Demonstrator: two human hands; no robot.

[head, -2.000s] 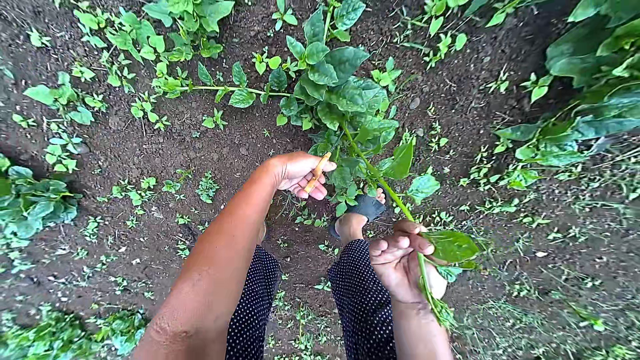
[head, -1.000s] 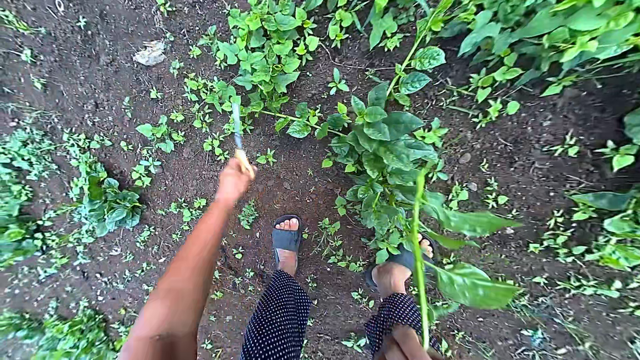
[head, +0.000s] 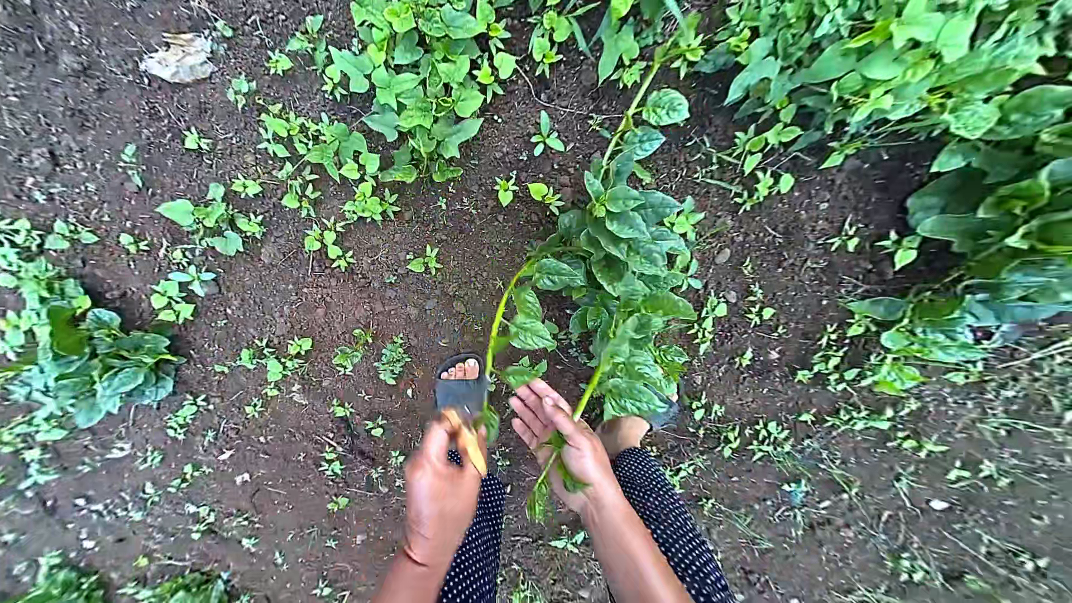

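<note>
My left hand is closed around the light wooden handle of a knife, whose blade I cannot make out. A green vine stem arches down beside that handle; whether the fingers also hold it is unclear. Palm up, my right hand has another leafy stem lying across it under the thumb, with the other fingers extended. The stem's leafy tip hangs below the palm. Both stems run up to a dense clump of broad green leaves above my hands.
My sandalled feet stand on brown soil, the left sandal just above my left hand, the right one partly under leaves. Thick foliage lines the right side. Low plants grow at left, and a pale crumpled scrap lies upper left.
My left hand with the knife has come in from the left, close to my right hand. My right hand, mostly out of view a second ago, shows again with a stem. The view has shifted.
</note>
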